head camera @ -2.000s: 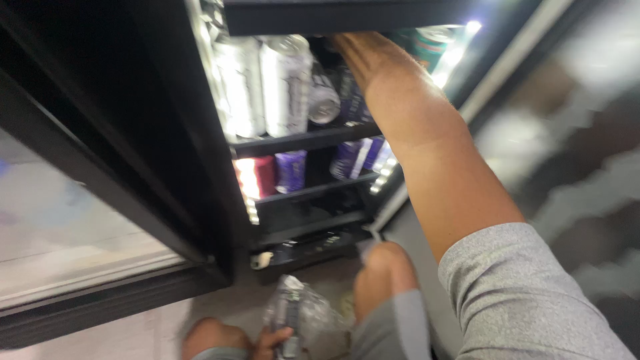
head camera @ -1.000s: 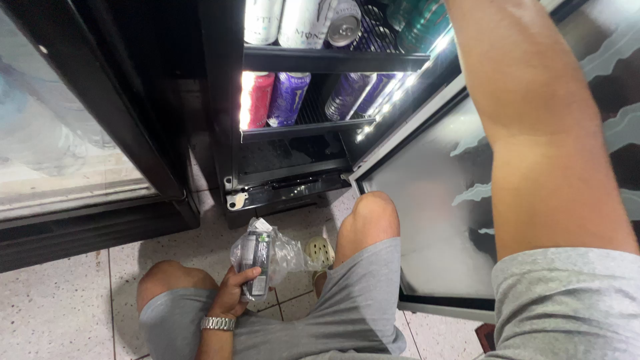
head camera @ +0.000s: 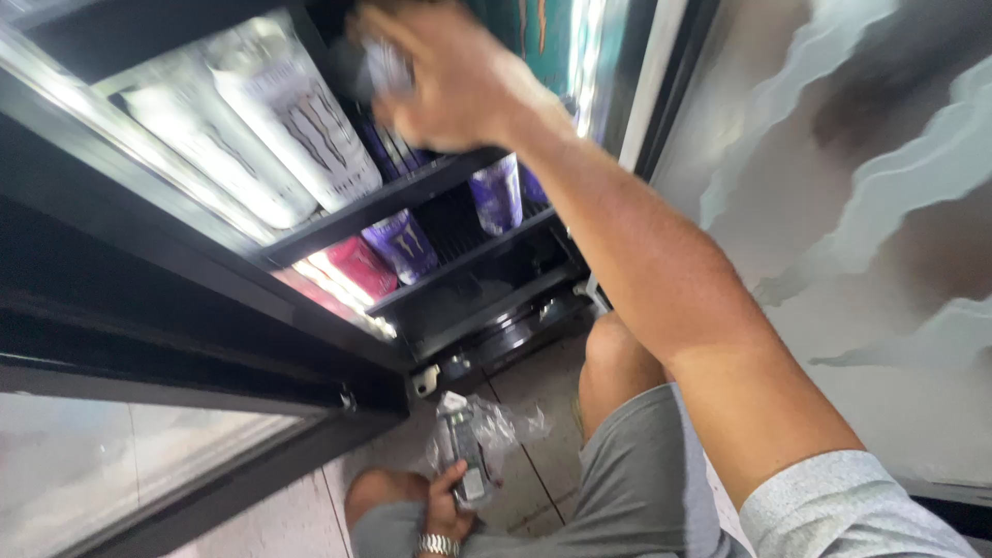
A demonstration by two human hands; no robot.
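My right hand [head camera: 449, 85] is raised at the upper shelf of a lit drinks cooler, blurred, its fingers around a dark can [head camera: 384, 66] with a pale silvery end. Just left of it two white Monster cans [head camera: 298, 116] stand on that shelf. My left hand [head camera: 449, 496], with a metal-link watch at the wrist, is low between my knees and grips a dark, oblong item [head camera: 467, 457] in crumpled clear plastic wrap [head camera: 500, 426]; what the item is cannot be told.
On the lower shelf are a pink can [head camera: 363, 267] and purple cans [head camera: 403, 244]. Teal cans [head camera: 535, 39] stand at the upper right. The open cooler door [head camera: 852, 232] is at the right; a black-framed glass unit [head camera: 155, 457] is at the left. Tiled floor [head camera: 535, 473] lies below.
My right hand, out of frame a second ago, now shows at the upper shelf with a can. The left hand still holds the wrapped item. The view has turned and shifted.
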